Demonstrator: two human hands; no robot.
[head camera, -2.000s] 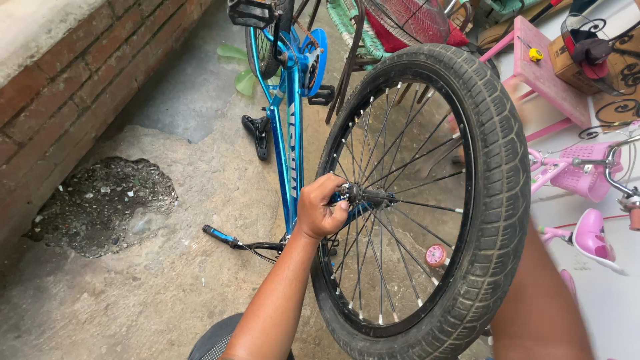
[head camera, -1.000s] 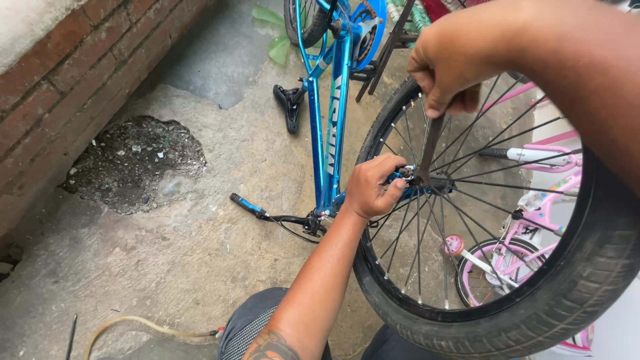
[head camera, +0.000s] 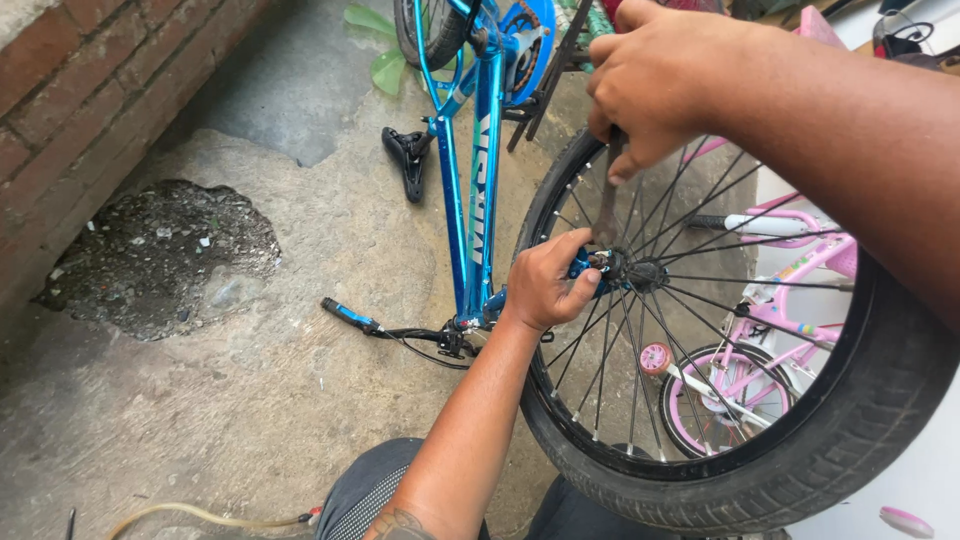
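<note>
A metal spanner (head camera: 609, 199) is gripped in my right hand (head camera: 652, 82), its lower end at the axle of a spoked bicycle wheel (head camera: 724, 487) with a black tyre. My left hand (head camera: 551, 281) has its thumb and fingers around the blue fork end beside the wheel hub (head camera: 645, 274); the palm side hides part of what it grips. The blue bicycle frame (head camera: 484, 172) lies upside down or on its side beyond, with its black saddle (head camera: 409, 161) and a handlebar grip (head camera: 349, 313) near the concrete floor.
A brick wall (head camera: 97, 82) runs along the left, beside a broken, gravelly hole (head camera: 172, 255) in the concrete. A pink child's bicycle (head camera: 780, 300) stands behind the wheel at the right. A yellowish hose (head camera: 195, 511) lies at the lower left, and green leaves (head camera: 386, 71) are near the rear wheel.
Two seconds ago my right arm was behind the tyre; now that hand is at the wheel's front side with the spanner. My left hand has stayed by the hub. The view has shifted.
</note>
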